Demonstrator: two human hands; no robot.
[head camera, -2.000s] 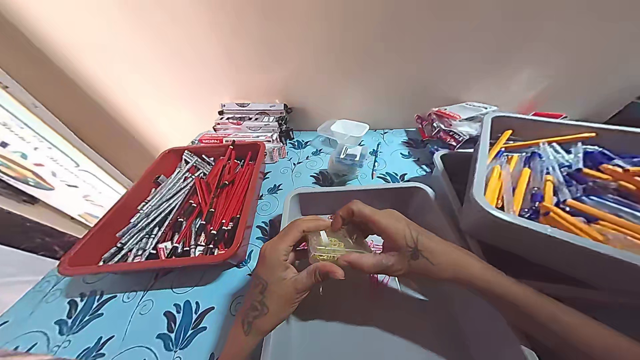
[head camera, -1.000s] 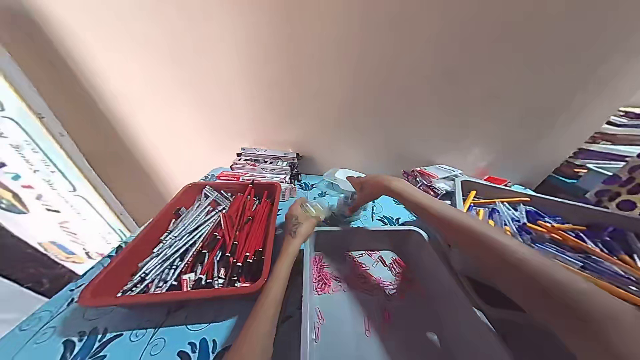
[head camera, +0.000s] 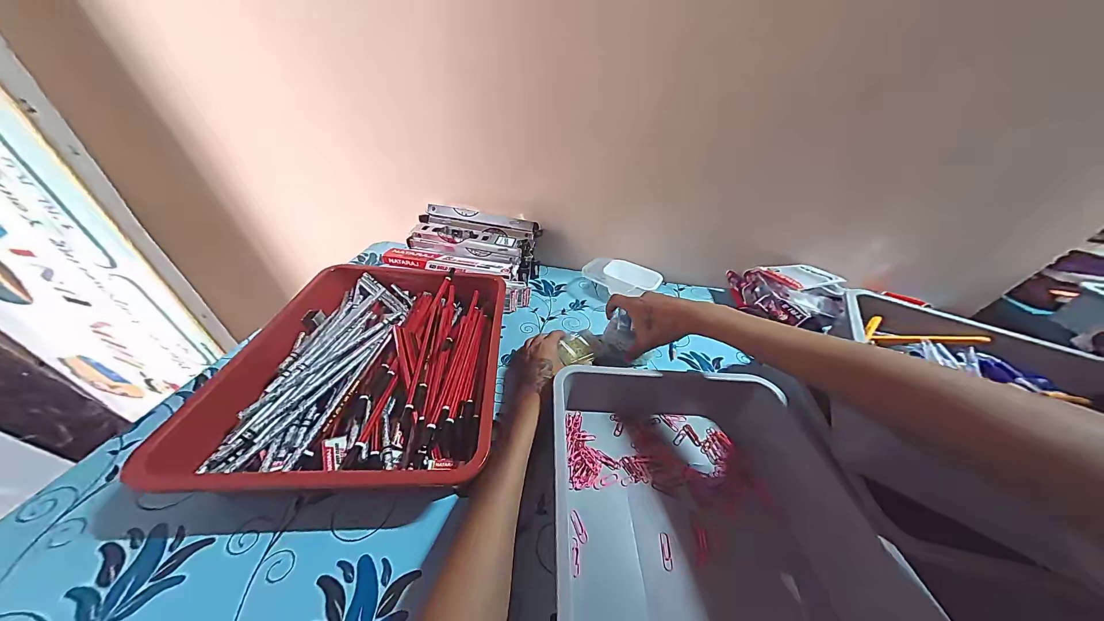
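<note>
Just beyond the far edge of a grey plastic tub (head camera: 604, 376), my left hand (head camera: 545, 349) holds a small clear container with yellowish contents (head camera: 578, 348). Touching it on the right is another clear container with greyish contents (head camera: 616, 338), gripped by my right hand (head camera: 647, 321). Both containers are blurred, and their lower parts are hard to make out. Pink paper clips (head camera: 588, 457) lie scattered inside the tub, mostly toward its far end. Behind my right hand stand translucent white plastic lids or tubs (head camera: 623, 274).
To the left, a red plastic tray (head camera: 216, 405) holds silver and red pencils. Stacked pencil boxes (head camera: 470, 241) stand by the wall. At right are plastic-wrapped packs (head camera: 780, 293) and a grey bin (head camera: 914, 312) with pens. A blue patterned cloth (head camera: 285, 561) covers the table.
My hands have moved from above the tub to beyond its far edge, uncovering the pink clips. My right hand has left the yellowish container and taken hold of the greyish one. The view has shifted.
</note>
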